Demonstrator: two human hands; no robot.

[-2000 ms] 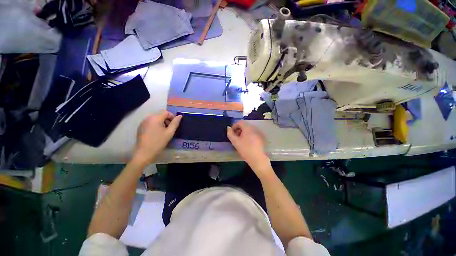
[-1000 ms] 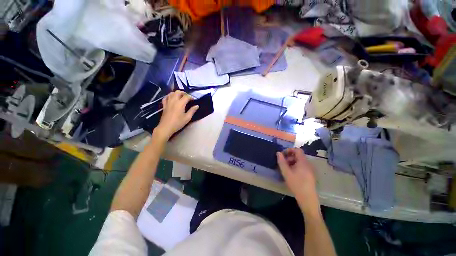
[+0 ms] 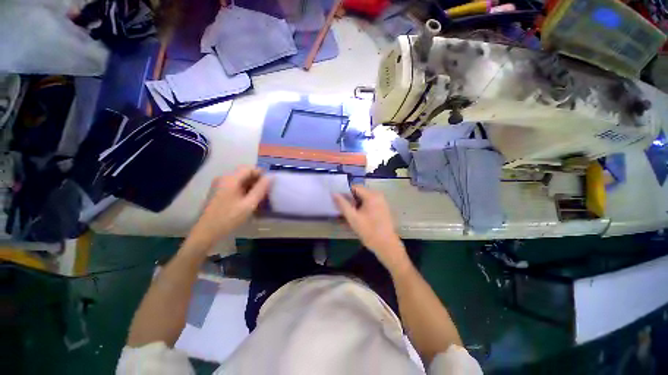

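The blue-grey sewing template (image 3: pixel 311 132) lies flat on the table in front of me, its orange-brown strip across the middle. A pale grey-white fabric piece (image 3: pixel 306 195) lies over the template's near half, with dark edges showing around it. My left hand (image 3: pixel 239 196) pinches the piece's left end. My right hand (image 3: pixel 364 210) is at its right end, fingers on the edge and slightly blurred. The template's lettering is hidden. A stack of dark fabric pieces (image 3: pixel 162 165) lies to the left.
The cream sewing machine (image 3: pixel 505 88) stands right of the template. Grey-blue sewn pieces (image 3: pixel 469 172) are heaped under its arm. Loose grey pieces (image 3: pixel 245 40) lie on spare templates at the rear left. A yellow part (image 3: pixel 595 189) is at the right, a clear yellowish box (image 3: pixel 604 33) behind.
My left hand has moved from the dark stack back to the template. A pale piece now covers the dark piece there. The view has turned, shifting the table leftward and up.
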